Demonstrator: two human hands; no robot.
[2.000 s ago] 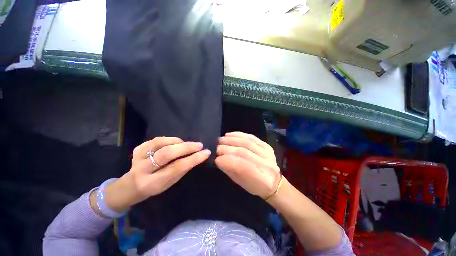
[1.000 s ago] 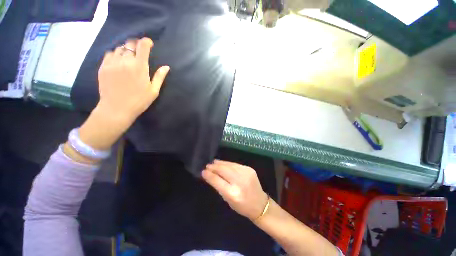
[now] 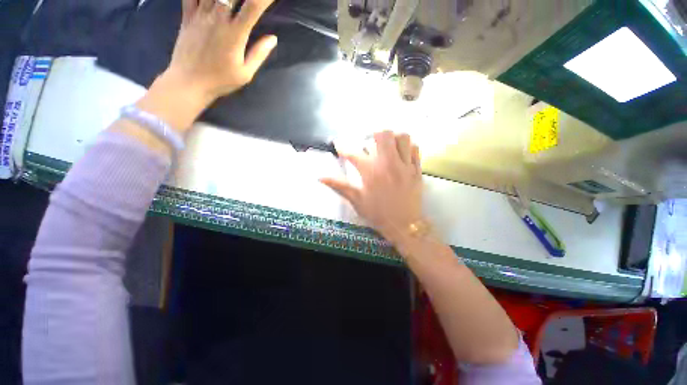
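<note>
The black cloth (image 3: 264, 98) lies on the white table, its right end in the bright lamp glare by the needle area. My left hand (image 3: 218, 53) lies flat on the cloth with its fingers apart, its fingertips cut off by the top edge. My right hand (image 3: 384, 180) is at the cloth's near right corner, just in front of the presser foot area. Its fingertips are washed out by glare, so I cannot tell whether they grip the cloth. The sewing machine head (image 3: 452, 34) stands above, with a bright white screen (image 3: 620, 65).
Blue and green snips (image 3: 544, 229) lie right of my right hand. A flat black rectangle (image 3: 637, 237) is at the table's right end. The green table edge (image 3: 301, 231) runs in front. A red basket (image 3: 618, 331) stands below at right. A plastic-wrapped pack (image 3: 24, 105) is at far left.
The cloth has moved from over the table edge up onto the table, towards the machine. My left hand has moved forward on it. My right hand has risen from below the edge to the needle area.
</note>
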